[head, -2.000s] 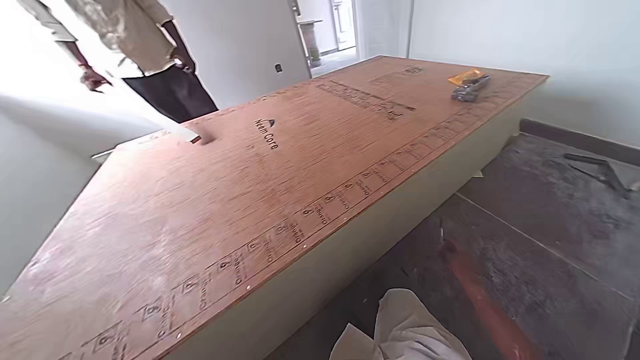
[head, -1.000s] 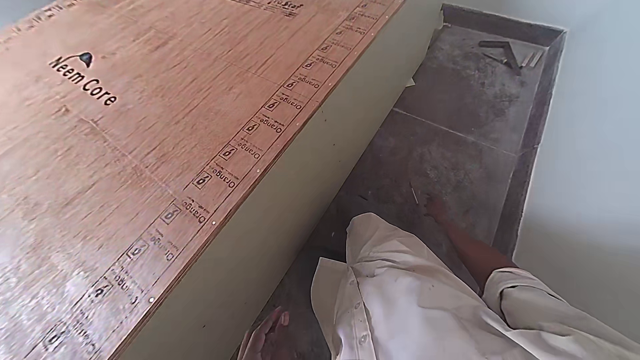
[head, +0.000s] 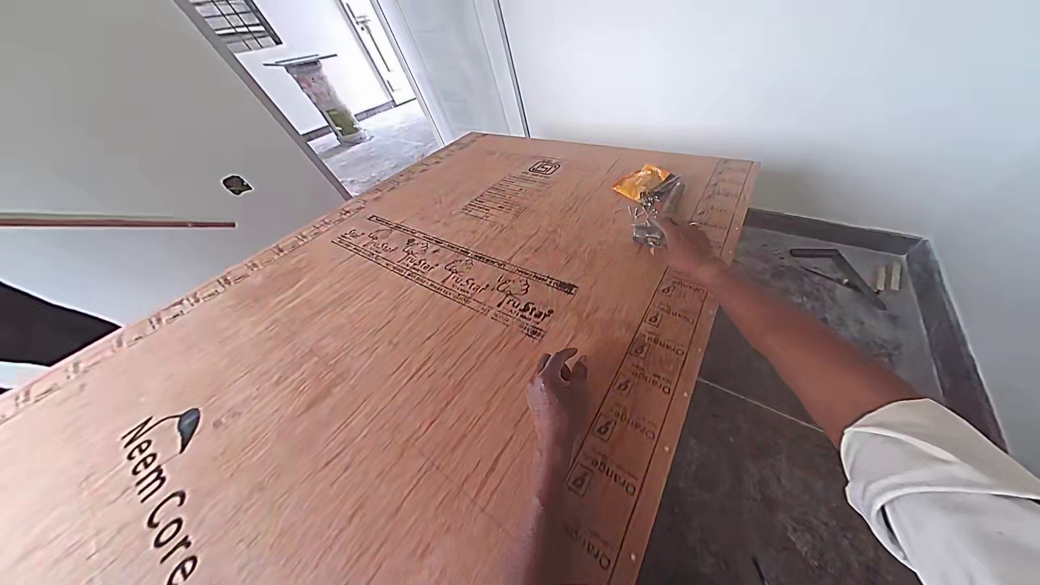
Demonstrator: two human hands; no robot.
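A large printed plywood sheet (head: 390, 341) forms the top of a long raised box-like structure. Over its right part, my left hand (head: 559, 390) has curled fingers and nothing visible in them. My right hand (head: 689, 248) reaches to the far right edge, its fingers at a small pile of nails (head: 644, 213) and a clear plastic packet (head: 649, 235). Whether the fingers grip anything cannot be made out. Just beyond them, an orange packet (head: 642, 182) lies beside a dark metal tool (head: 671, 192), perhaps a hammer head, partly hidden.
On the floor at right lie a dark angled tool (head: 837, 272) and small wood pieces (head: 889, 276). A white wall (head: 772, 97) stands beyond the sheet. A doorway at upper left shows a round pillar-like stand (head: 325, 101). Part of a person in dark clothing (head: 49, 325) is at far left.
Both hands have come up from below, beside the box, to over the plywood; the right one now reaches the nails and packets. The view has swung back up to the sheet's far end.
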